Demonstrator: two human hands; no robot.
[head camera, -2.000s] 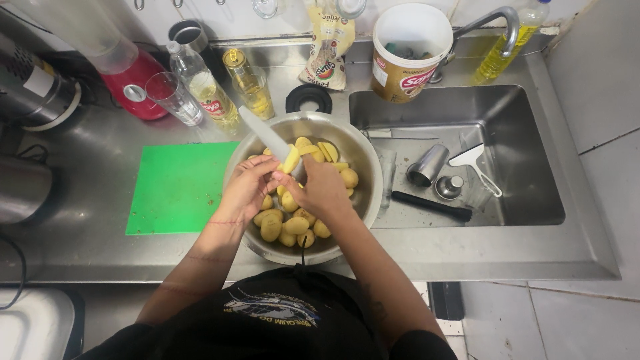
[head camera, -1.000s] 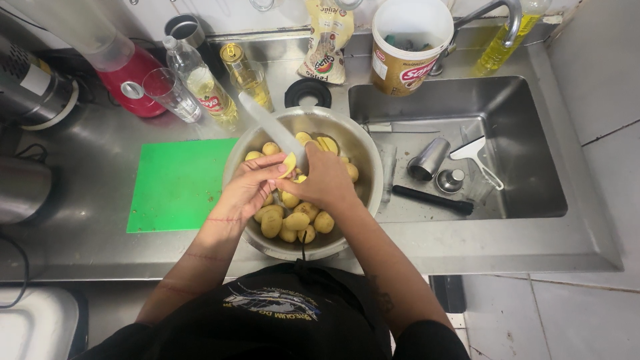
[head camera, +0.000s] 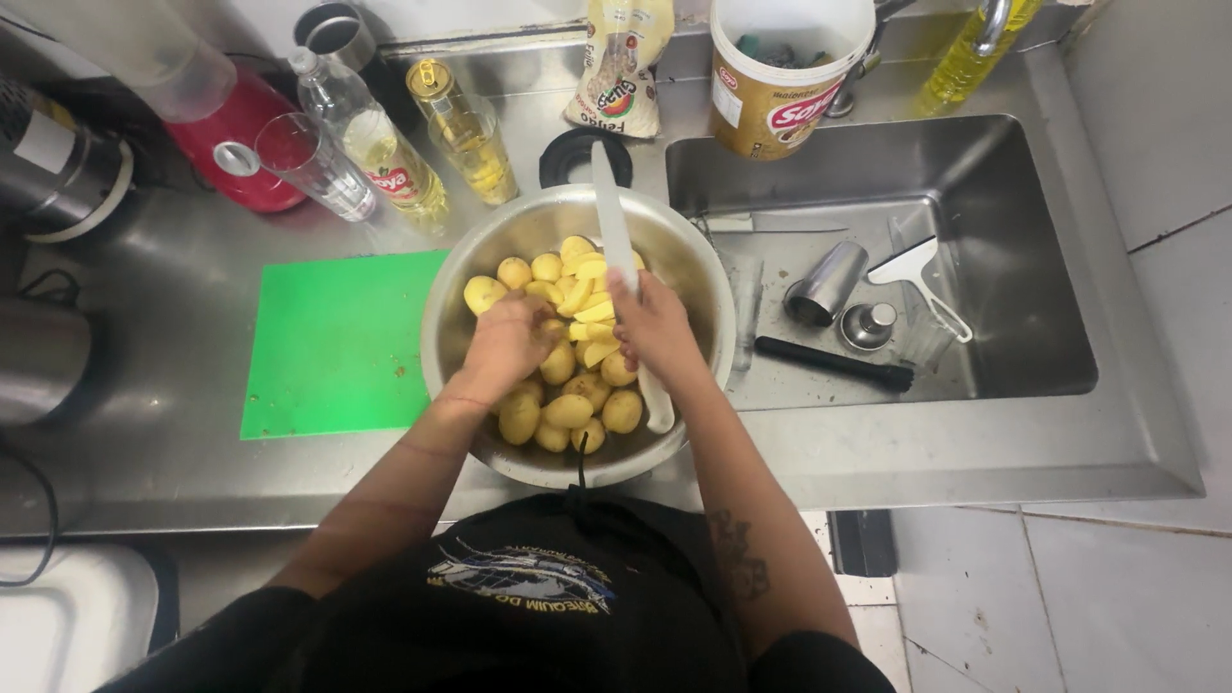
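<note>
A wide stainless steel bowl (head camera: 717, 318) holds whole small potatoes (head camera: 568, 412), with cut potato wedges (head camera: 589, 294) heaped toward its far side. My right hand (head camera: 654, 322) is closed around a white-handled kitchen knife (head camera: 614, 221); the blade points up and away, and the handle's end shows below the hand. Over the left part of the bowl, my left hand (head camera: 510, 342) reaches down among the potatoes with bent fingers. Its fingertips are partly hidden, so whether it grips a potato cannot be made out. A green cutting board (head camera: 337, 346) lies to the left of the bowl.
Right of the bowl, the sink (head camera: 1020, 366) contains a metal shaker cup (head camera: 826, 284), a black muddler (head camera: 833, 364), a white squeegee (head camera: 919, 274) and another knife (head camera: 770, 224). Behind stand an oil bottle (head camera: 385, 164), glasses (head camera: 318, 168), a red blender base (head camera: 231, 144) and a plastic bucket (head camera: 770, 106).
My hands were together at a piece of potato against the knife; now they are apart. The left has lowered to the potatoes, and the right holds the knife more upright.
</note>
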